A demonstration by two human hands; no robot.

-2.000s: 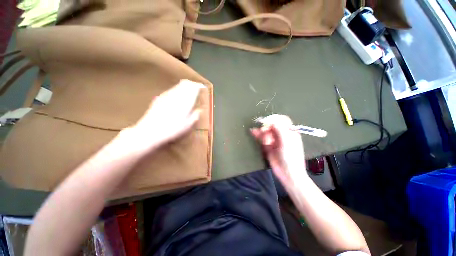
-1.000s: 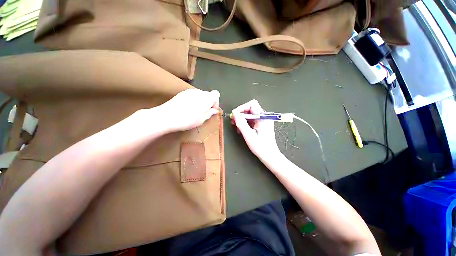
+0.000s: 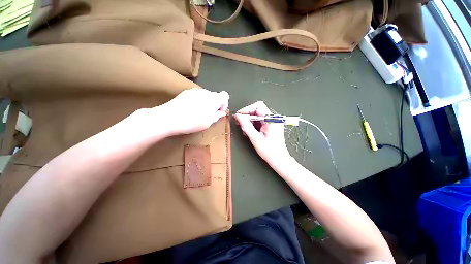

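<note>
The tan bag body (image 3: pixel 103 206) lies flat on the left, its redder edge trim (image 3: pixel 229 170) facing right and a reddish-brown leather patch (image 3: pixel 198 166) near that edge. My left hand (image 3: pixel 199 111) lies on the bag and pinches the edge at its upper right corner. My right hand (image 3: pixel 261 131) holds the pen-shaped trimming tool (image 3: pixel 273 119), tip pointing left at the trim beside my left fingers. Whether the tip touches is too small to tell. A thin pale cord runs from its rear. Loose threads (image 3: pixel 299 142) lie tangled by my right hand.
Other tan bags (image 3: pixel 113 26) lie at the far side, a strap loop (image 3: pixel 289 33) stretching right. A yellow-handled tool (image 3: pixel 369 135) lies on the dark green table (image 3: pixel 330 103). A power strip (image 3: pixel 381 64) is at the right edge, a blue crate (image 3: pixel 446 206) lower right.
From two seconds ago, my right hand has moved left to the bag edge with the tool, and the leather patch has come into view. Since one second ago, the hands have barely moved.
</note>
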